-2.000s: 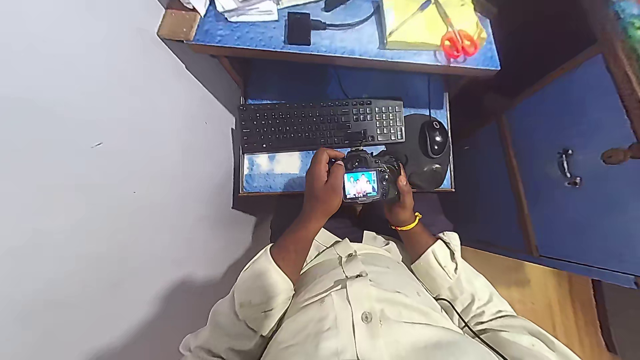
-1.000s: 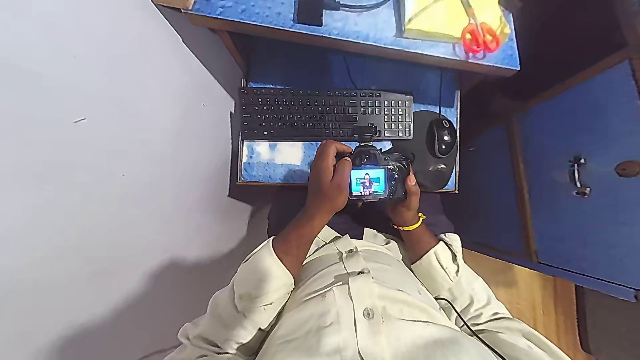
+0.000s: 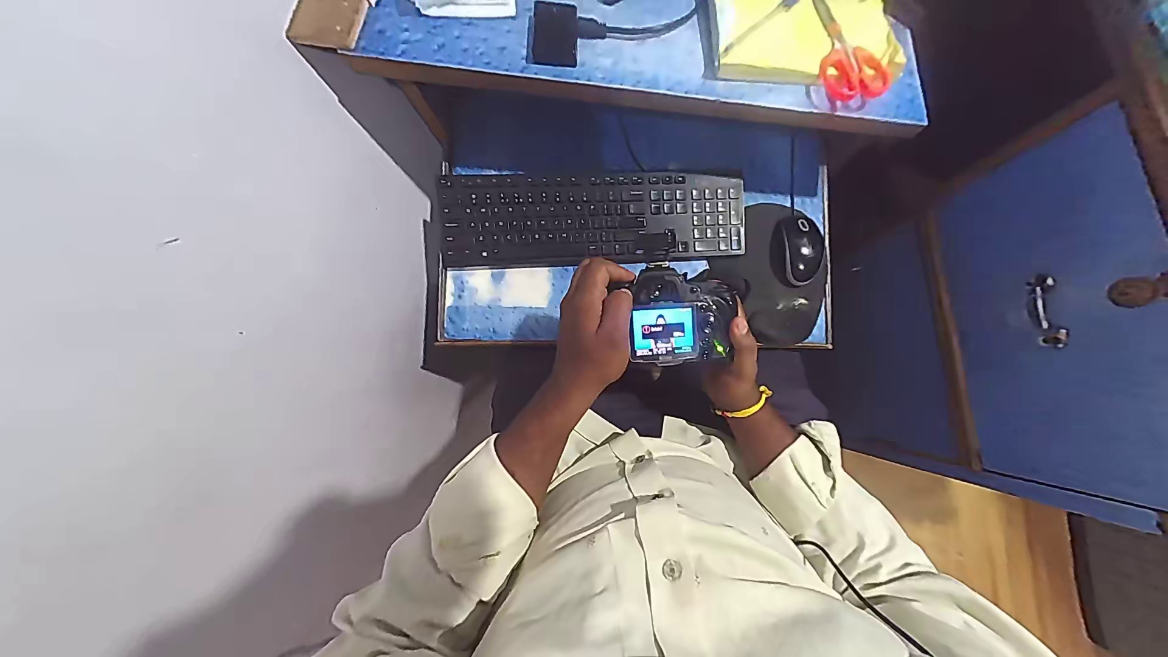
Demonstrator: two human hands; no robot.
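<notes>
A black digital camera (image 3: 716, 315) is held between both hands above my lap, its rear screen lit and facing up at me. My left hand (image 3: 595, 324) grips its left side, with the fingers bent near the top by the viewfinder. Around the right side is my right hand (image 3: 737, 360), thumb along the edge and a yellow band at the wrist; its other fingers are hidden behind the body. The screen shows a picture of a person with a small dark message box over it.
Just beyond the camera, a black keyboard (image 3: 593, 217) and a black mouse (image 3: 801, 248) on a dark mouse pad (image 3: 776, 315) lie on a blue pull-out tray. The desktop (image 3: 447, 59) above bears orange-handled scissors (image 3: 853, 75) and a black adapter (image 3: 554, 34). Blue cabinet doors (image 3: 1049, 383) stand right; a wall (image 3: 182, 274) left.
The camera's screen has changed: a dark message box now covers part of the picture of a person seen a second ago. Both hands keep their hold on the camera.
</notes>
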